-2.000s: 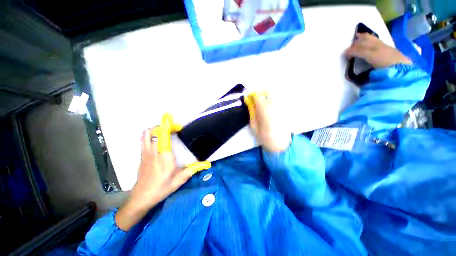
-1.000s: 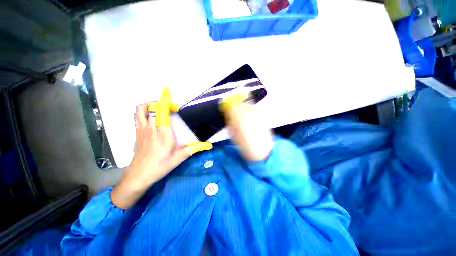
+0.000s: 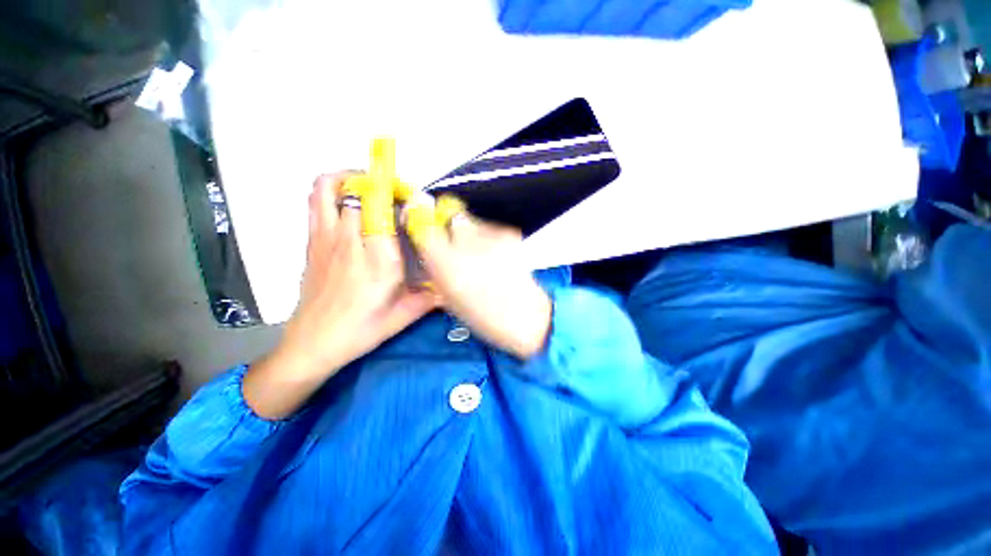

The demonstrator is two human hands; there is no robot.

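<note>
A glossy black phone or screen (image 3: 543,174) with white lamp streaks lies aslant at the near edge of the white bench top. My left hand (image 3: 364,244), with yellow finger cots, holds the slab at its left end between fingers and thumb. My right hand (image 3: 473,261) lies over the left end of the slab, its yellow-cotted fingertips close to my left fingers. A small whitish bit shows at those fingertips; I cannot tell if it is a wipe. My right hand hides the slab's lower left part.
A blue bin (image 3: 619,15) is cut off by the top edge. The white bench top (image 3: 761,119) has a dark green left edge. A person in a blue smock (image 3: 804,358) is close on the right. Blue plastic parts (image 3: 935,103) stand at the far right.
My right hand has moved left along the slab to its left end. The view has shifted, so the bin sits higher. The neighbour's hand and second phone left the picture earlier.
</note>
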